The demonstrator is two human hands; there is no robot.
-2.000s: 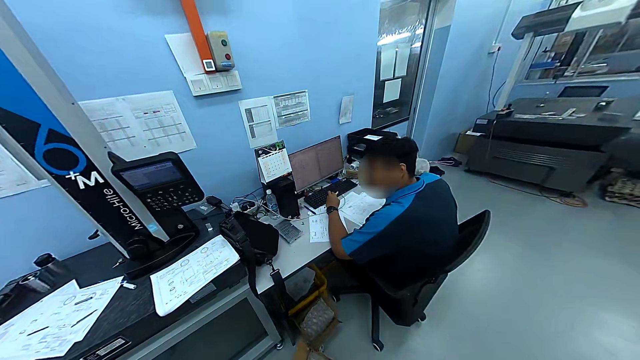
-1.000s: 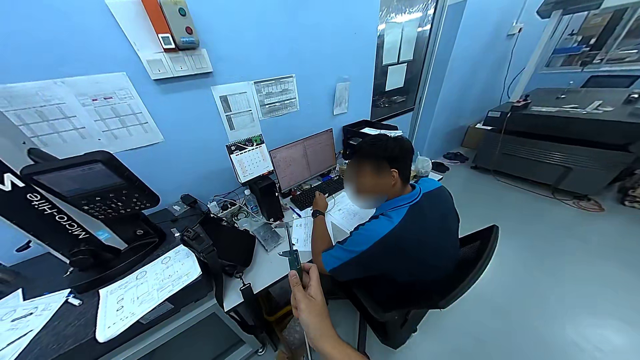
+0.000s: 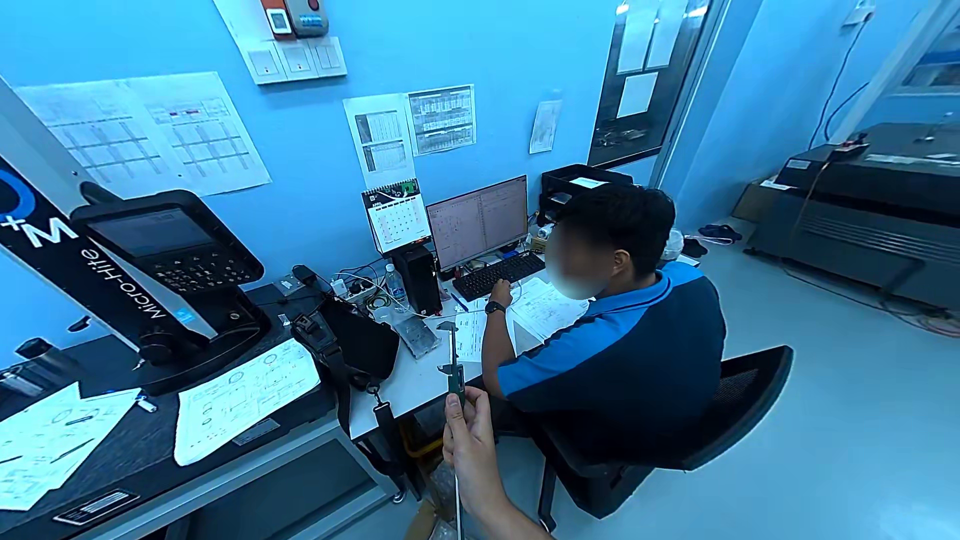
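In the head view my right hand (image 3: 469, 431) is raised at the lower middle, closed around a caliper (image 3: 455, 379). The caliper stands roughly upright, its jaws above my fingers and its thin depth rod reaching down below my hand. Behind the caliper are the white desk and a grey flat case (image 3: 417, 337). My left hand is not in view.
A seated co-worker (image 3: 615, 337) in a black mesh chair (image 3: 742, 405) has a hand by the keyboard (image 3: 499, 275) and papers. To the left are a black bag (image 3: 360, 341), a height gauge (image 3: 169, 240) and drawings (image 3: 247, 397) on a dark surface plate.
My right hand with the caliper came into view after the first frame. It stays raised, with the caliper held upright. The co-worker remains seated.
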